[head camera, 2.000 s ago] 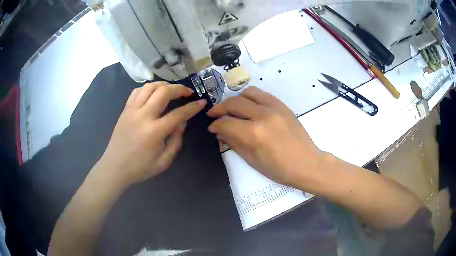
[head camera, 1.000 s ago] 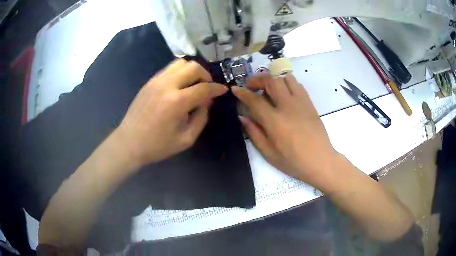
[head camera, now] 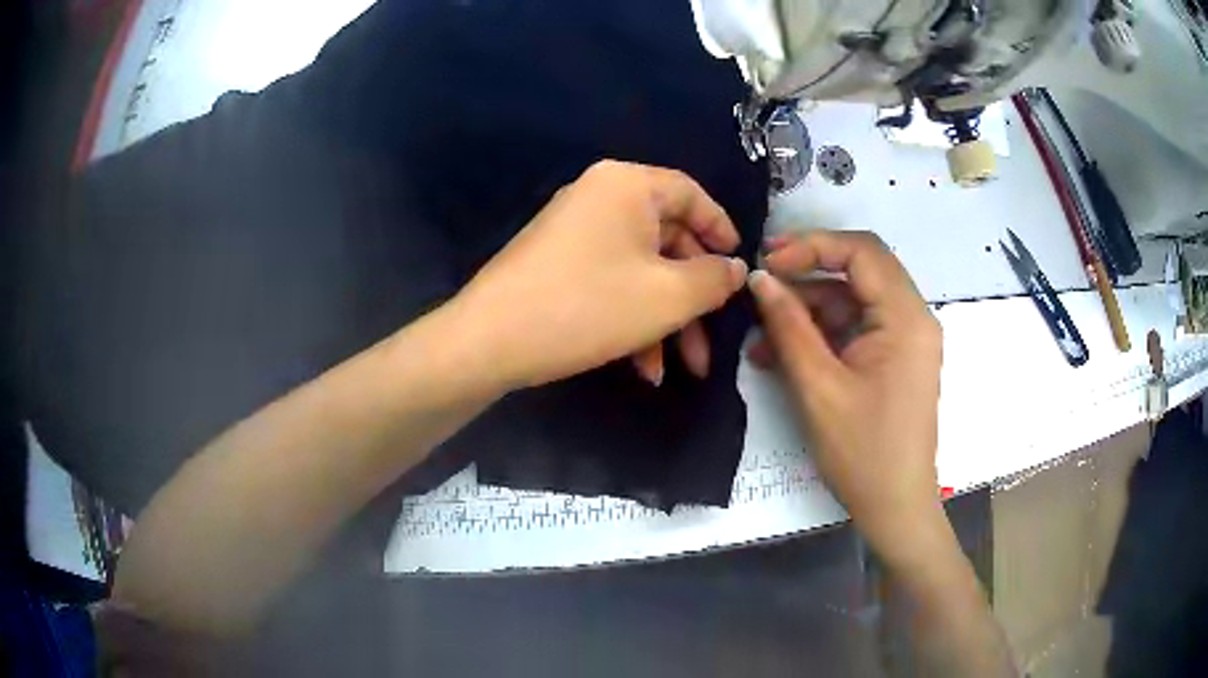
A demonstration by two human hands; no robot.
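A black fabric panel (head camera: 398, 146) covers the left and middle of the sewing table, with its right edge running up to the presser foot (head camera: 754, 130). My left hand (head camera: 609, 272) lies over the panel and pinches its right edge between thumb and forefinger. My right hand (head camera: 855, 344) pinches the same edge from the right side, fingertips almost touching the left ones. Both hands are a little in front of the foot. The round needle plate (head camera: 788, 148) shows just right of the fabric.
White machine head (head camera: 848, 40) above the foot. Thread snips (head camera: 1047, 298), an awl-like tool with tan end (head camera: 1110, 307) and a black-handled screwdriver (head camera: 1110, 225) lie at right. Printed ruler markings (head camera: 556, 519) run along the front edge. A cardboard carton (head camera: 1053, 570) stands at lower right.
The view has shifted, so the machine shows farther right. Both hands have come away from the foot toward the wearer, still pinching the fabric edge. More of the needle plate shows.
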